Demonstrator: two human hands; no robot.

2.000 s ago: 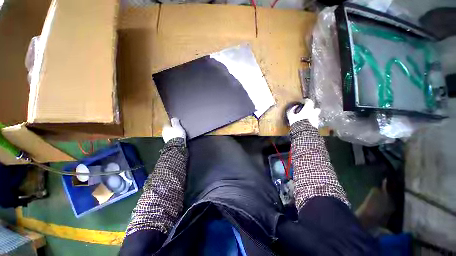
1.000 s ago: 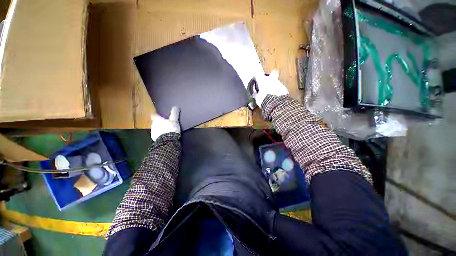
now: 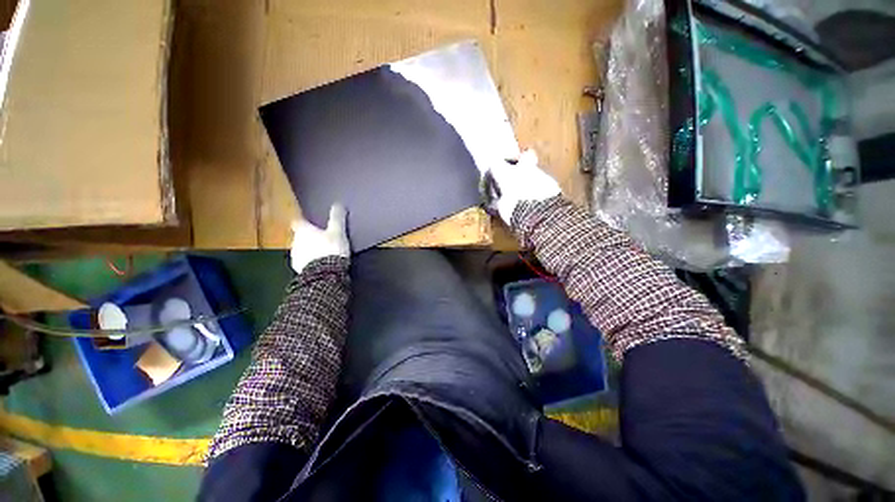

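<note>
The panel [image 3: 378, 147] lies flat and turned at an angle on the cardboard-covered bench. It is matte black with a ragged-edged silver-white patch along its right end. My left hand [image 3: 321, 238], in a white glove, grips the panel's near left corner, thumb on top. My right hand [image 3: 522, 184], also gloved, is at the panel's near right edge, by the bright patch. It holds a dark, rounded air sander [image 3: 488, 189], mostly hidden by the hand. I cannot tell whether the sander's face touches the panel.
A large open carton [image 3: 83, 118] stands at the left. A framed panel [image 3: 765, 118] with green strips lies on clear plastic wrap [image 3: 628, 147] at the right. Blue bins with round discs are below the bench, left [image 3: 116, 390] and right [image 3: 589, 358]. Metal pieces [image 3: 589, 137] lie near the wrap.
My right hand has moved left with the sander, from the bench beside the panel to its right edge. My left hand stays on the corner. The camera view has shifted.
</note>
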